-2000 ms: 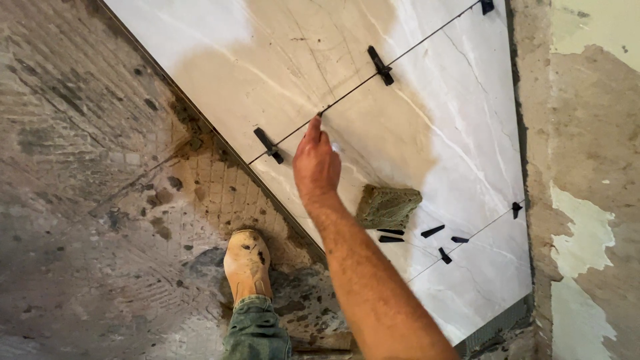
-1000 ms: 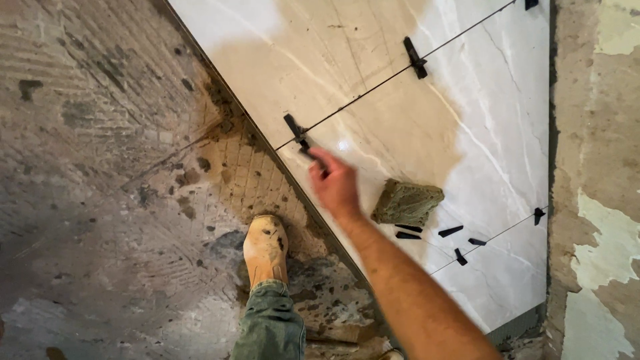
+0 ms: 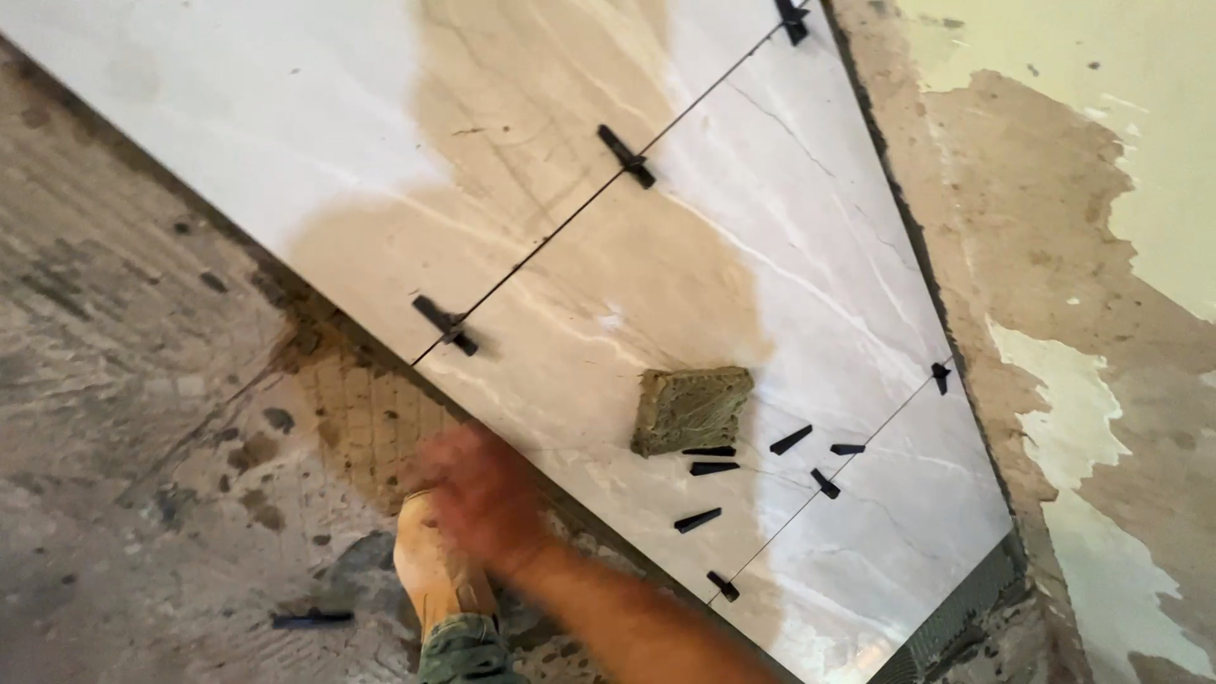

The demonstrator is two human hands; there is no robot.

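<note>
My right hand [image 3: 475, 489], blurred, is just off the left edge of the marble-look tiles, over the toe of a tan boot [image 3: 432, 560]. Whether its fingers hold anything cannot be told. Black levelling clips with wedges sit in the long joint between tiles, one near the left edge [image 3: 445, 326], one mid-joint [image 3: 626, 157] and one at the top [image 3: 792, 21]. A square, mortar-coloured sponge or pad [image 3: 692, 410] lies on the tile, with several loose black wedges [image 3: 790, 439] beside it. My left hand is out of view.
A second joint at the lower right holds more black clips [image 3: 825, 484]. A black piece [image 3: 313, 619] lies on the rough, stained floor [image 3: 190, 427] at the left. Ridged adhesive [image 3: 959, 603] shows past the tile's lower corner. Peeling paint [image 3: 1083, 408] marks the surface at the right.
My right hand has moved from the clip at the joint's left end down and off the tile edge, over the boot. The wedge seen in it a second ago cannot be made out now.
</note>
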